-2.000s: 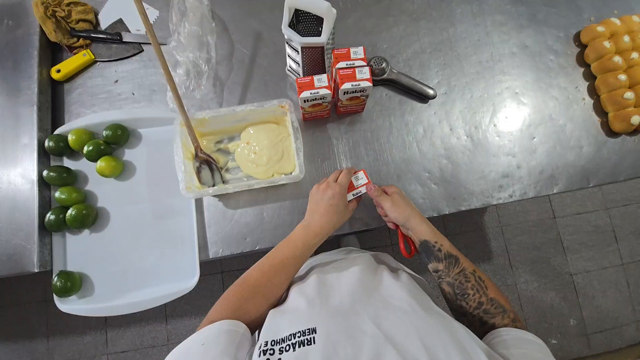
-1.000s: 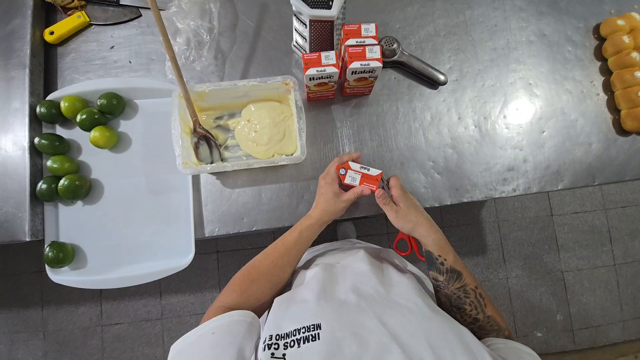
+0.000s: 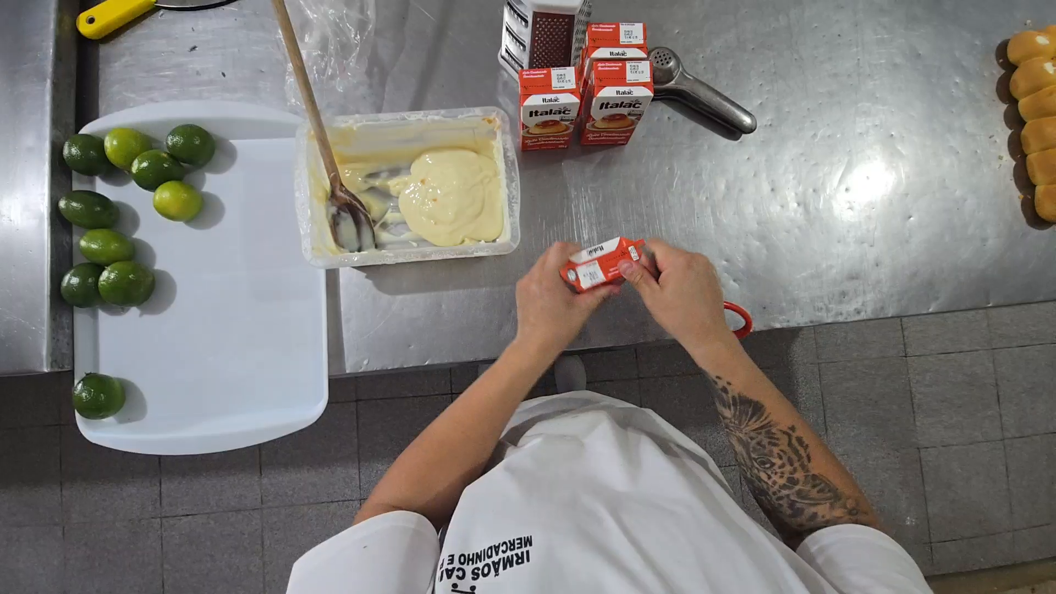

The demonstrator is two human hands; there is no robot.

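My left hand point(image 3: 557, 297) grips a red and white Italac condensed milk carton point(image 3: 601, 264) near the table's front edge. At the carton's right end, my right hand point(image 3: 681, 289) has its thumb on the carton. A red scissor handle point(image 3: 739, 320) shows beside my right wrist; the blades are hidden. To the left of my hands stands a plastic tub point(image 3: 412, 257) holding pale yellow cream point(image 3: 454, 198) and a wooden spoon point(image 3: 309, 99). Several similar cartons point(image 3: 617, 103) stand upright behind my hands.
Several green limes point(image 3: 126, 284) lie on a white tray point(image 3: 206, 346) at the left. A box grater point(image 3: 549, 33) and a metal press point(image 3: 709, 92) stand and lie by the cartons. Bread rolls point(image 3: 1041, 128) are far right; a yellow-handled tool point(image 3: 115, 16) is far left.
The carton in my hands has turned and its printed side shows more than two seconds ago. My right hand has come up against its right end. The view has shifted somewhat.
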